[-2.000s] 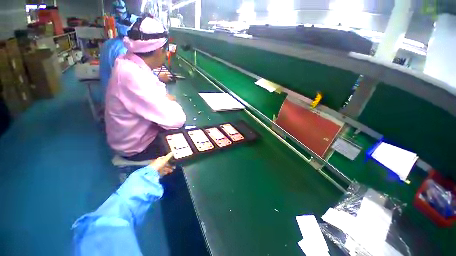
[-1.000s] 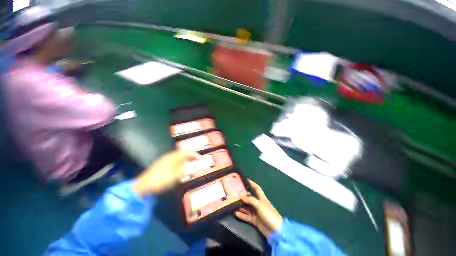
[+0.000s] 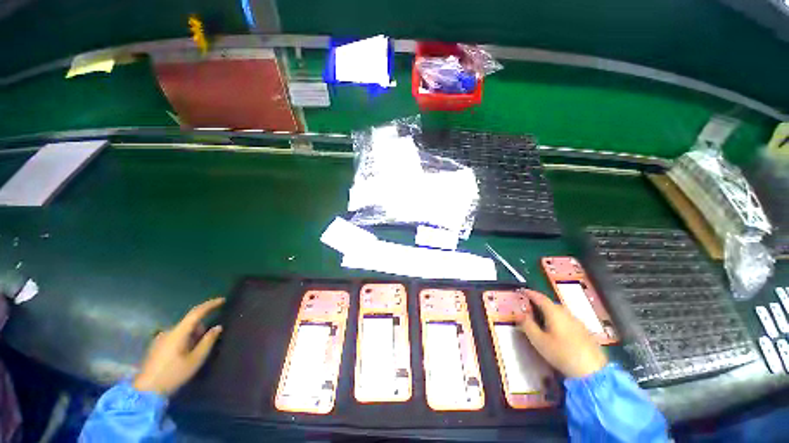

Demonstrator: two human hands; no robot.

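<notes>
A black housing tray (image 3: 251, 346) lies along the bench's near edge. Four orange-red phone housings with white centres stand side by side in it, one of them the second housing (image 3: 383, 342). My left hand (image 3: 183, 348) is at the tray's left end, fingers apart, with nothing visible in it. My right hand (image 3: 562, 333) lies over the rightmost housing (image 3: 516, 363), fingertips near its upper right part; whether it grips it cannot be told. Another housing (image 3: 581, 298) lies apart, right of the tray. Tweezers (image 3: 505, 262) lie behind the tray.
Long white strips (image 3: 415, 260) and a clear bag of white sheets (image 3: 411, 186) lie behind the tray, beside a black gridded tray (image 3: 510, 186). A component blister tray (image 3: 670, 298) is at right. A red bin (image 3: 447, 82) and blue holder (image 3: 362, 65) are at the back panel.
The view has swung right and down. The housing tray now lies straight in front of me. My left hand has moved off the housings to the tray's left end.
</notes>
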